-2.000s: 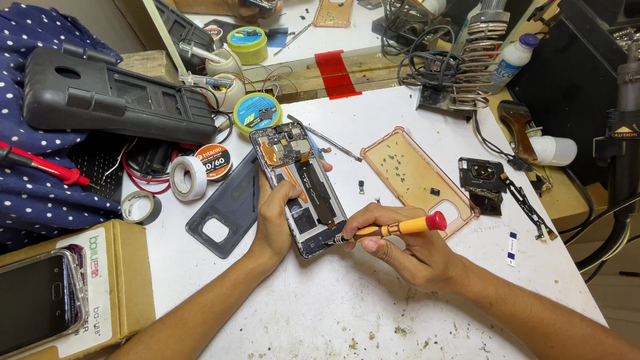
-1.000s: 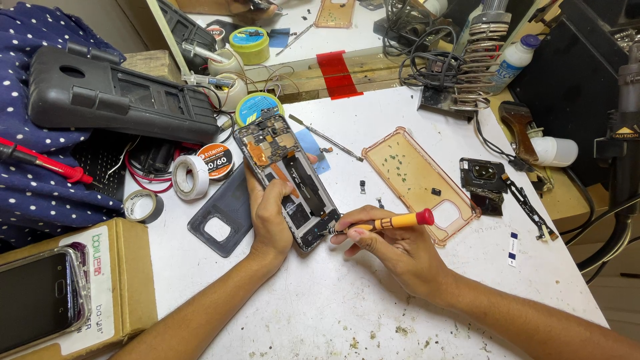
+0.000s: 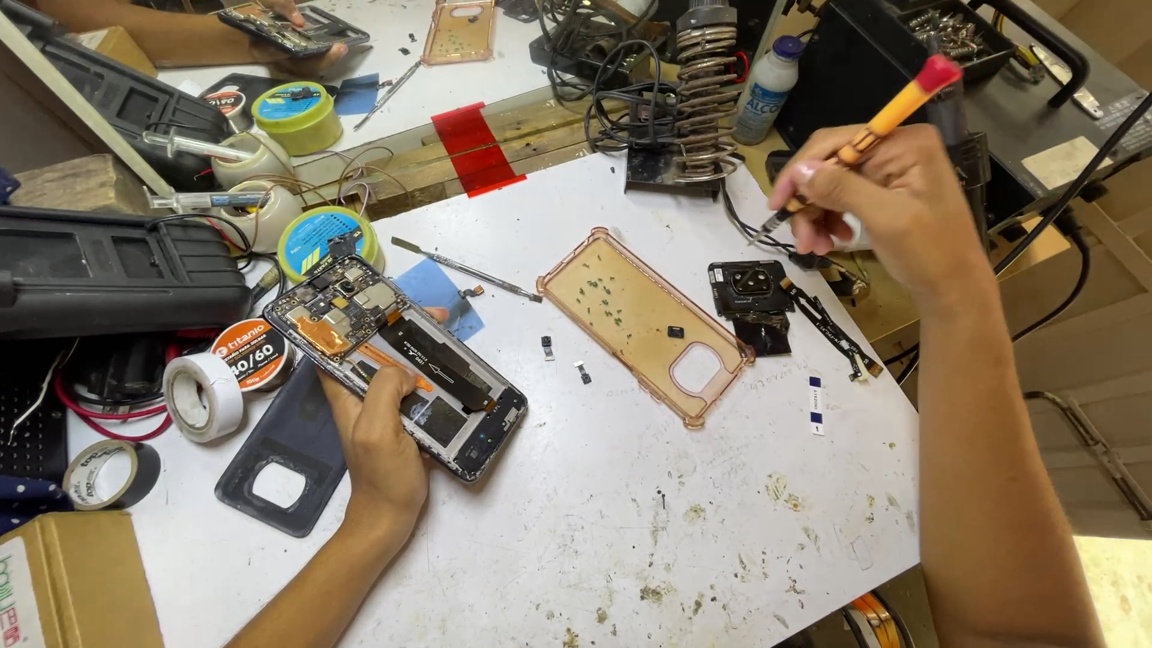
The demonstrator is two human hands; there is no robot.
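Note:
My left hand [image 3: 382, 441] grips an opened smartphone [image 3: 441, 373] by its edges, its circuit board, orange and black flex cables facing up. Raised at the upper right, my right hand [image 3: 868, 193] holds a small screwdriver [image 3: 886, 117] with an orange and red handle, its tip pointing down left. Screws lie on a clear amber phone case [image 3: 630, 310] with a small black part on it. A dark phone back cover [image 3: 315, 477] lies partly under my left forearm and the phone. Two small camera-like modules [image 3: 547, 346] rest between phone and case.
A metal spudger [image 3: 463, 268] lies behind the phone. Tape rolls [image 3: 202, 396], a solder reel [image 3: 255, 354] and a green tin [image 3: 328, 238] stand left. A coiled iron stand [image 3: 706, 108] and an alcohol bottle [image 3: 769, 90] are behind. Black phone parts [image 3: 751, 288] lie right. A mirror [image 3: 378, 54] reflects the bench.
My right hand has lifted away from the phone's lower end to the upper right with the screwdriver. My left hand still holds the phone, which is now tilted more to the right.

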